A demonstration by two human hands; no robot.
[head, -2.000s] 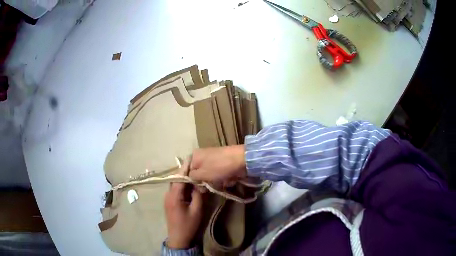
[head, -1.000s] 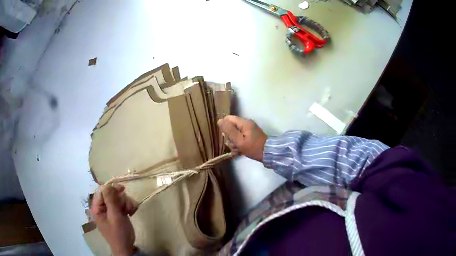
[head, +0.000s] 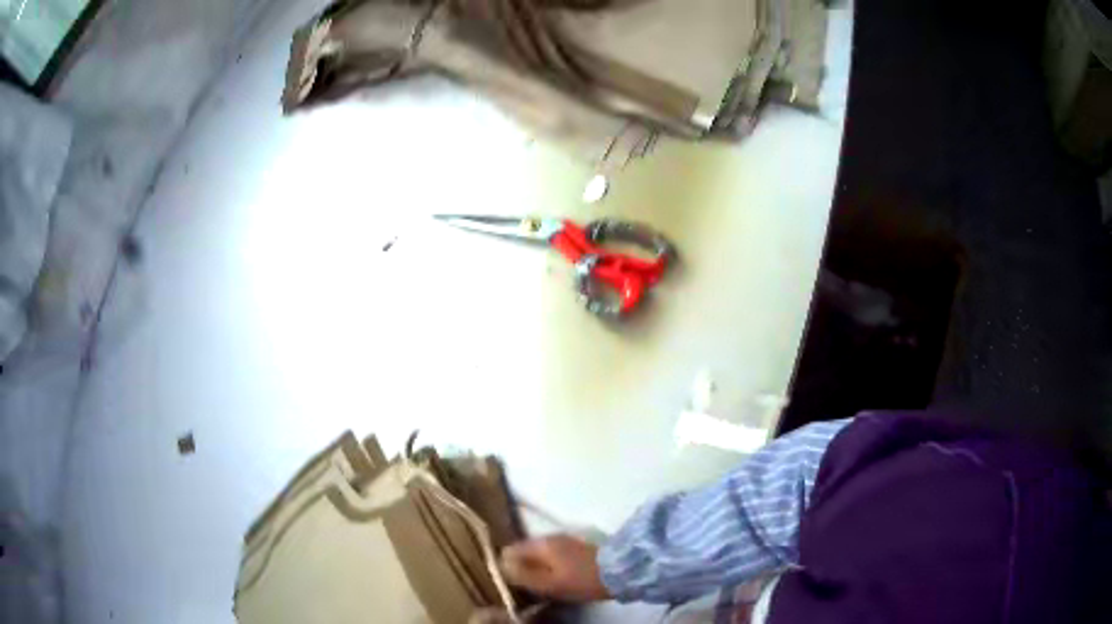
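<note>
The panel bundle point(head: 323, 555), folded beige and brown layers, lies at the bottom of the view, its lower part cut off by the edge. A pale cord, the bundle tie point(head: 478, 527), runs along its right side. My right hand point(head: 555, 569) is at the bundle's right edge, blurred, its fingers closed around the cord. A small skin-toned patch at the bottom edge may be my left hand; its grip is hidden. The shears point(head: 561, 238) with red handles and grey-wrapped grips lie on the table above the bundle, blades pointing left.
Another pile of beige-brown panels point(head: 634, 55) lies at the table's far side. A small white tag point(head: 595, 188) lies between it and the shears. A white strip point(head: 719, 432) lies near the table's right edge. A dark floor point(head: 1024, 280) shows beyond that edge.
The view has swung toward the far side, so the bundle and my right hand appear lower and the far pile shows more. My left hand has mostly or wholly left the picture.
</note>
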